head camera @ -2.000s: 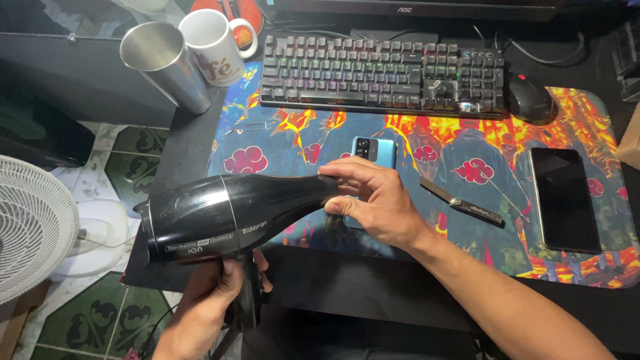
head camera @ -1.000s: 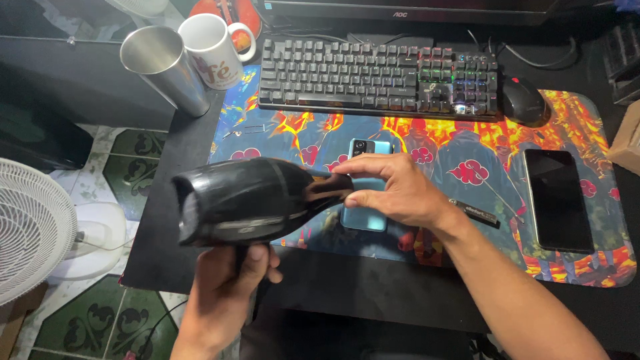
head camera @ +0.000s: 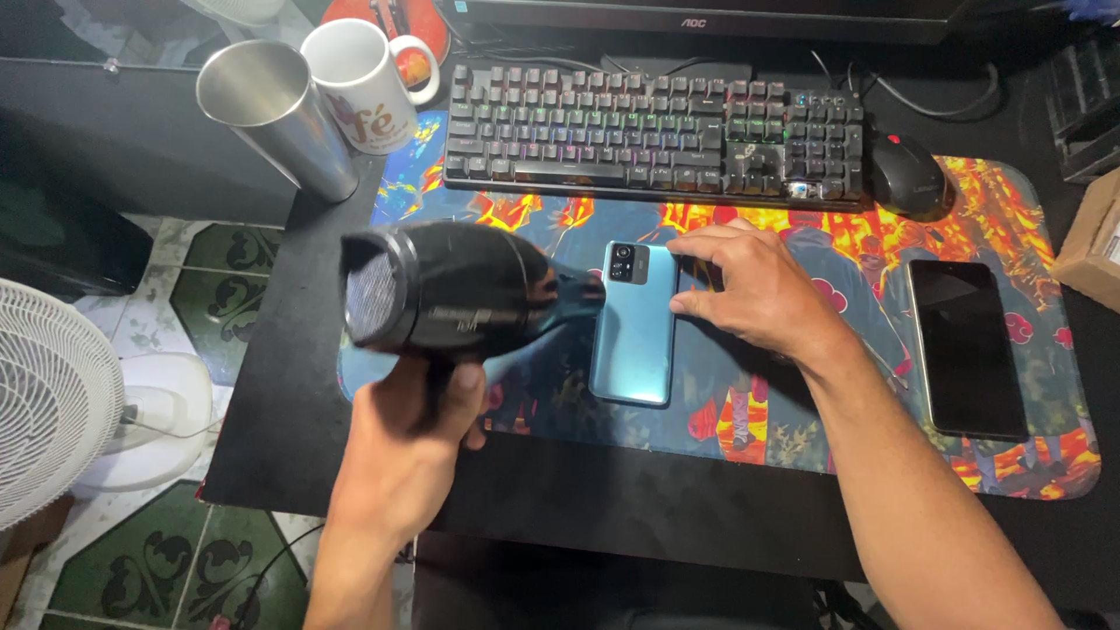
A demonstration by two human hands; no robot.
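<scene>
My left hand (head camera: 418,437) grips the handle of a black hair dryer (head camera: 464,284), its body held above the desk mat and its nozzle pointing right, over the left edge of a light blue smartphone (head camera: 632,350). That phone lies back side up on the printed mat. At its upper right edge is my right hand (head camera: 744,289), thumb and fingers apart, with the fingertips at or very close to the phone's side. A second smartphone (head camera: 967,350) with a dark screen lies further right on the mat.
Behind the phones are a keyboard (head camera: 612,136) and a mouse (head camera: 912,175), below a monitor (head camera: 700,13). A metal tumbler (head camera: 280,122) and a white mug (head camera: 363,83) stand at the back left. A white fan (head camera: 52,402) is left of the desk, a cardboard box (head camera: 1094,241) at the right.
My right hand has let go of the dryer's nozzle and moved right to the blue phone's edge. The dryer has turned in my left hand. The black pen-like item seen earlier is now out of sight.
</scene>
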